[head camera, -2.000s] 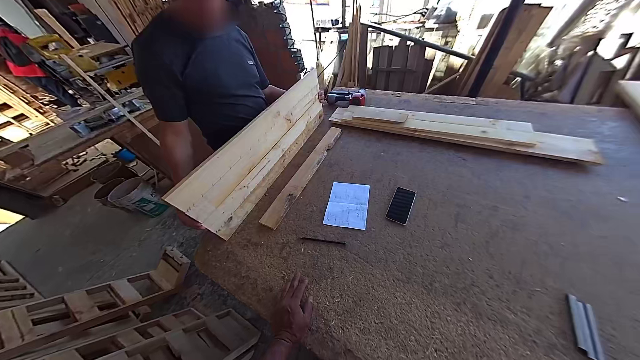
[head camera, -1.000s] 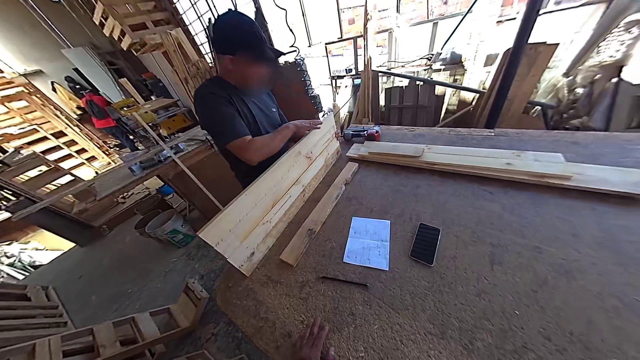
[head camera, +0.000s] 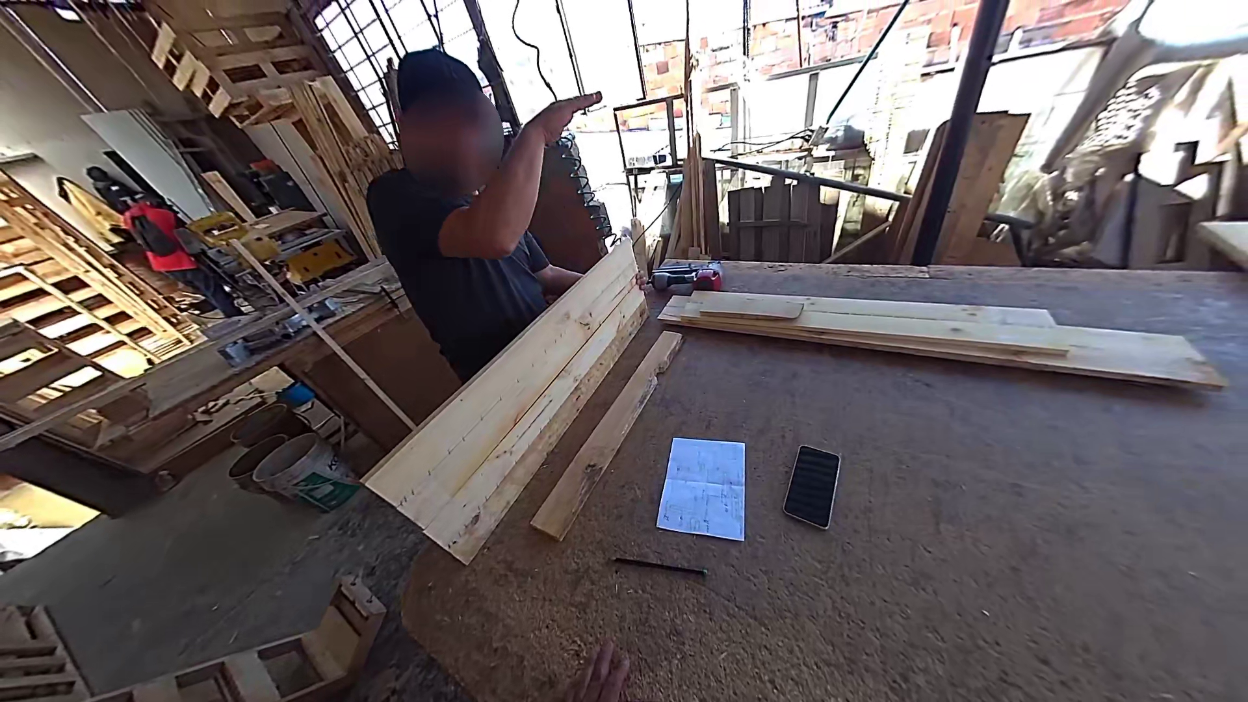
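At the bottom edge of the head view, the fingers of my left hand (head camera: 603, 673) rest on the worktable (head camera: 926, 565) and hold nothing; the rest of it is cut off. My right hand is out of view. Beyond my left hand lie a dark pencil (head camera: 661, 566), a folded sheet of paper (head camera: 702, 487) with writing and a smartphone (head camera: 812, 487). A narrow wooden board (head camera: 609, 434) lies left of the paper. Beside it, a co-worker (head camera: 458, 234) holds a wide panel of boards (head camera: 526, 400) tilted at the table's left edge, with the other hand raised.
Several stacked planks (head camera: 936, 336) lie at the back of the table, near a red and black power tool (head camera: 687, 277). Pallet-like wooden frames (head camera: 263, 673) stand at the lower left, and buckets (head camera: 302, 468) stand on the floor. Another person (head camera: 161, 239) is in the left background.
The co-worker's hand has left the panel's upper edge and is now raised beside the head. My left hand shows less than two seconds ago, as the view has shifted.
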